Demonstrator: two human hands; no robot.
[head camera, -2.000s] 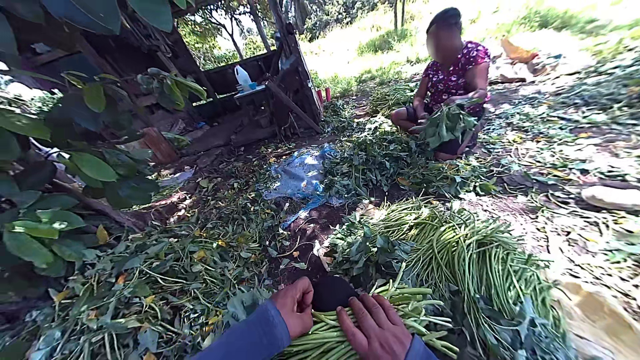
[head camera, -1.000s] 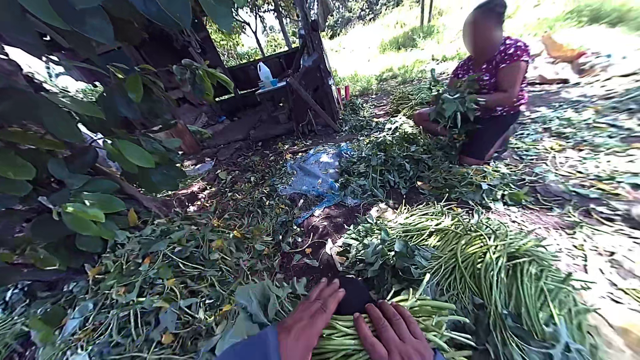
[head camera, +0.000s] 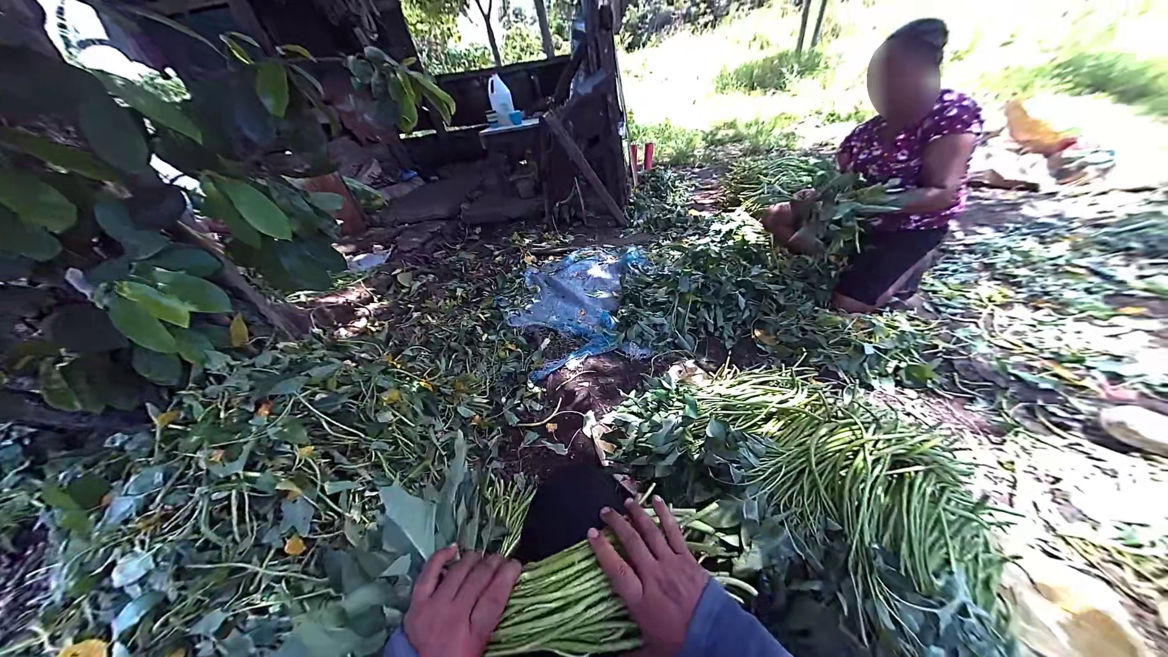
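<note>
A bundle of long green leafy stems (head camera: 568, 602) lies across the person's lap, over dark cloth (head camera: 573, 511). My left hand (head camera: 464, 602) presses on the bundle's left part, its fingers bent over the stems beside broad leaves. My right hand (head camera: 650, 570) lies flat on the right part, fingers spread and pointing away from me. Neither hand clearly closes around the stems. Just right of my right hand is a large pile of similar green stems (head camera: 858, 465) with leaves at its near and left edges.
A person (head camera: 903, 173) in a patterned shirt sits at the upper right, holding leafy stems (head camera: 844, 214). Crumpled blue plastic (head camera: 579, 297) lies on the ground ahead. Leafy cuttings (head camera: 274, 456) cover the left ground. Tree branches (head camera: 155, 219) hang upper left, near a wooden shed post (head camera: 598, 119).
My left hand has moved left, away from the dark cloth, and the hands are wider apart. The other person's leafy stems have shifted in their hands. The view has turned somewhat.
</note>
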